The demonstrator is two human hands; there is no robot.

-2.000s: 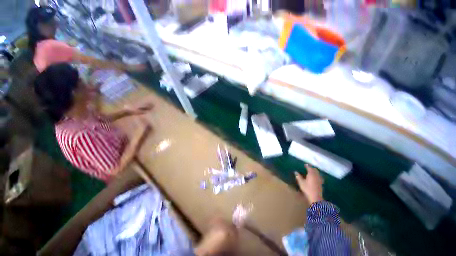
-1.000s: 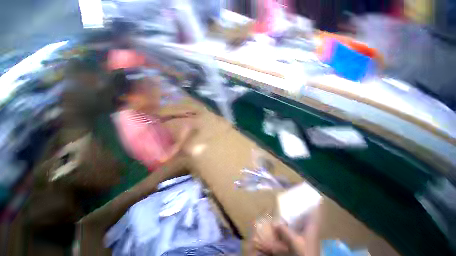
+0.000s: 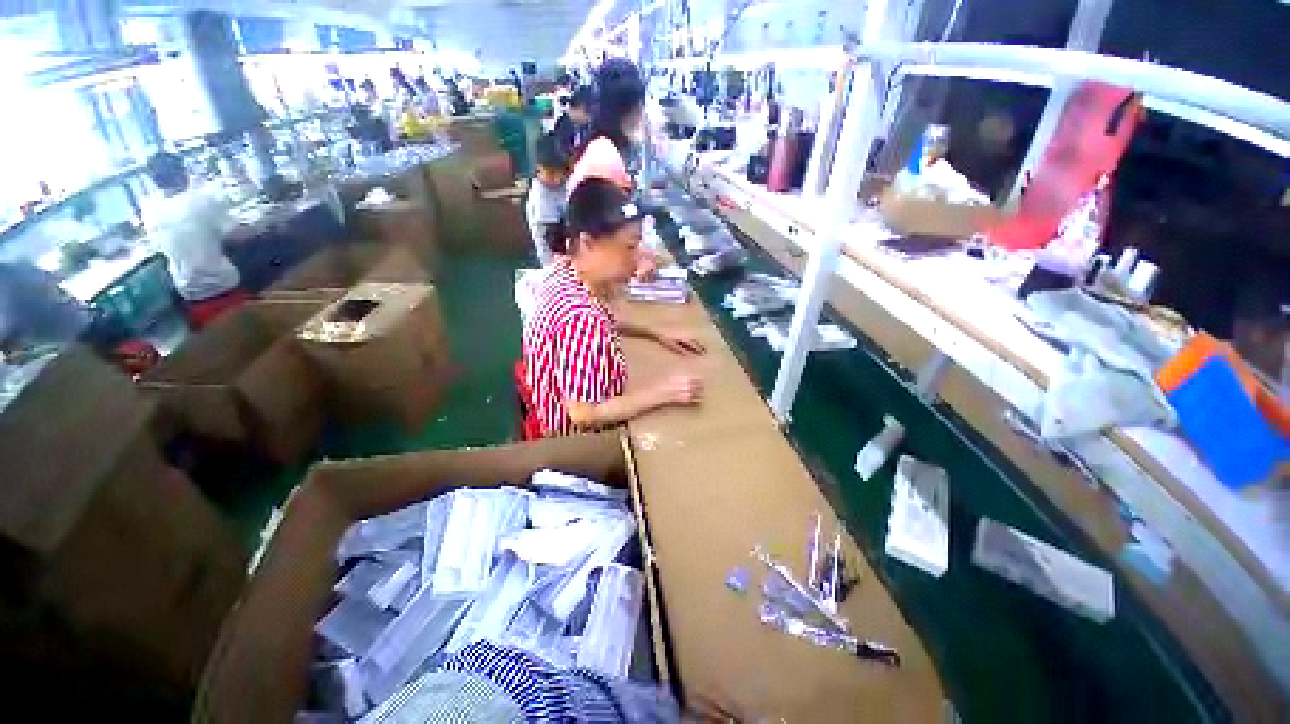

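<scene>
A striped sleeve lies along the bottom edge, over the near side of the open bulk carton (image 3: 474,450). A small dark blurred part at the bottom edge may be my left hand (image 3: 713,711); it is cut off and its grip cannot be told. My right hand is out of the picture. Clear and whitish plastic trays (image 3: 481,538) lie heaped in the carton. A loose pile of thin clear bagged accessories (image 3: 809,600) lies on the cardboard ledge (image 3: 722,495). White retail boxes (image 3: 918,516) lie on the green belt.
A worker in a red-striped top (image 3: 577,333) sits beyond the carton, hands on the ledge. A white post (image 3: 814,318) stands beside the belt. A blue-orange bin (image 3: 1224,417) and cloths are on the right shelf. Brown cartons (image 3: 382,354) stand at left.
The view has swung up and left, showing more of the hall and carton. The hands and white box seen in front one second ago have left the picture or are cut off at the bottom.
</scene>
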